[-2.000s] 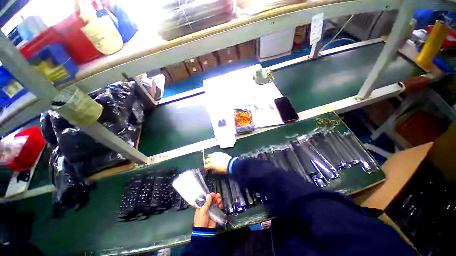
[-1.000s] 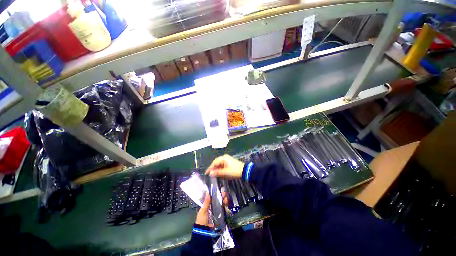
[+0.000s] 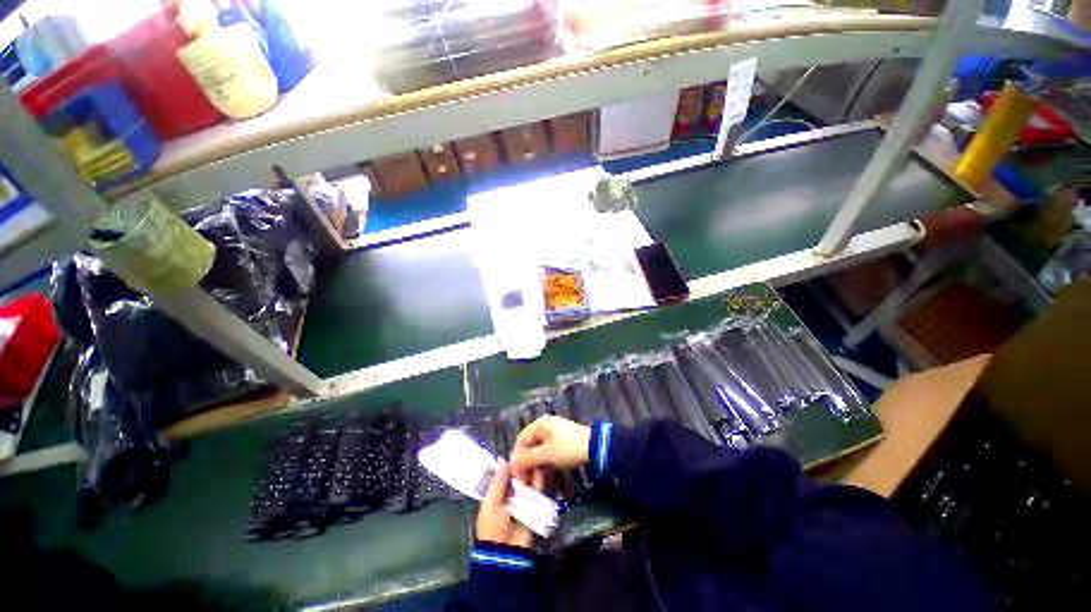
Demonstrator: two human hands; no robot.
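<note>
My left hand (image 3: pixel 503 514) holds a whitish fan of clear poly bags (image 3: pixel 461 464) over the front of the bench. My right hand (image 3: pixel 553 447) is at the bags' right side, its fingers bent close to my left fingers. Whether it pinches a bag cannot be made out. Black remote controls (image 3: pixel 341 469) with small buttons lie in a block left of my hands. Bagged remotes (image 3: pixel 706 385) with shiny film lie in a row to the right, partly hidden by my right hand and sleeve.
A brown carton (image 3: pixel 915 424) of shiny black pieces stands at lower right. Behind are white paper (image 3: pixel 503 239), a tray of orange bits (image 3: pixel 564 293) and a phone (image 3: pixel 660 273). A black plastic heap (image 3: pixel 180 323) lies left. A shelf rail (image 3: pixel 538 92) crosses above.
A second ago a bagged remote hung in my left hand; now only the whitish bags show there. My right hand has moved down and right, close to my left fingers.
</note>
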